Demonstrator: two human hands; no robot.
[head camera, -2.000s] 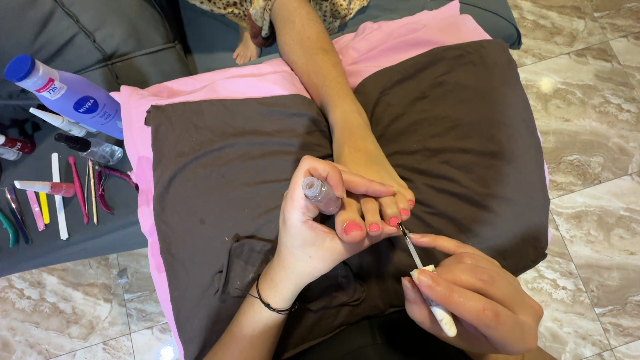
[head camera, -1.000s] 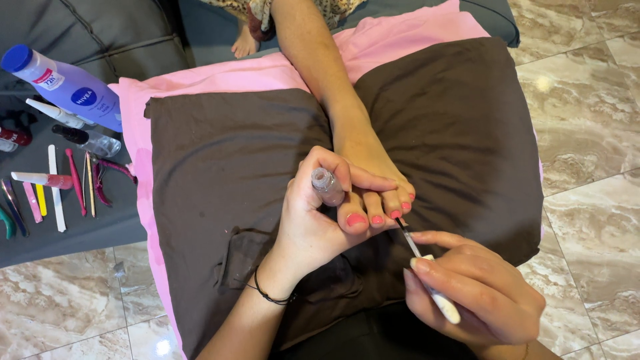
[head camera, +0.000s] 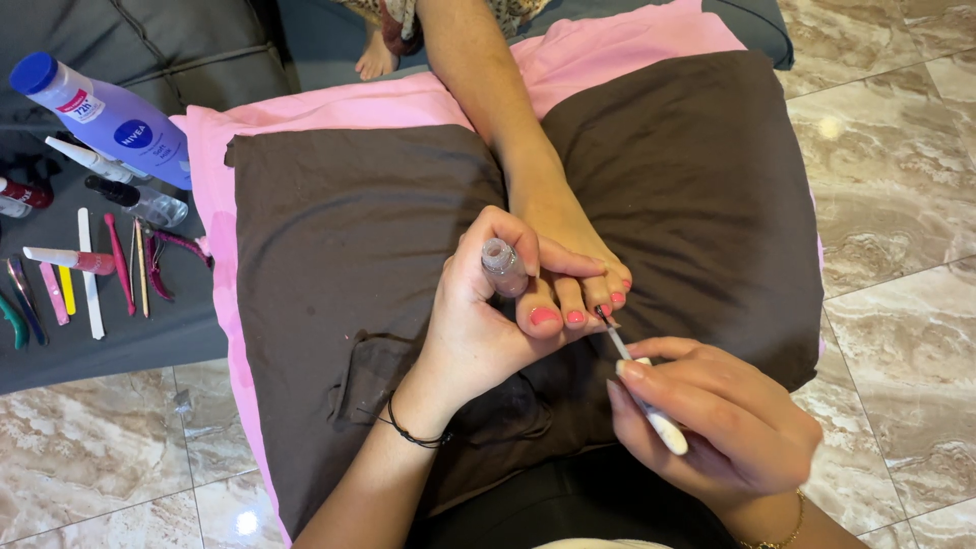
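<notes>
My left hand (head camera: 488, 313) holds an uncapped clear nail polish bottle (head camera: 504, 268) between thumb and fingers, its neck facing up, and also supports the toes of another person's foot (head camera: 560, 221). All the toenails in view are coral pink. Between the fingertips of my right hand (head camera: 709, 415) is the white cap of a nail polish brush (head camera: 662, 423). The brush's dark tip touches the nail of a middle toe (head camera: 602, 309). A black cord bracelet is around my left wrist.
The foot rests on a brown cushion (head camera: 343, 229) over a pink cloth (head camera: 320, 108). At the left lie a lotion bottle (head camera: 130, 126), a spray bottle (head camera: 156, 206), a coral polish bottle (head camera: 93, 263), a white nail file (head camera: 90, 282), a pink tool (head camera: 120, 267) and a wooden stick (head camera: 142, 271).
The brush in my right hand has shifted slightly at the toes. My left hand keeps hold of the bottle and the foot.
</notes>
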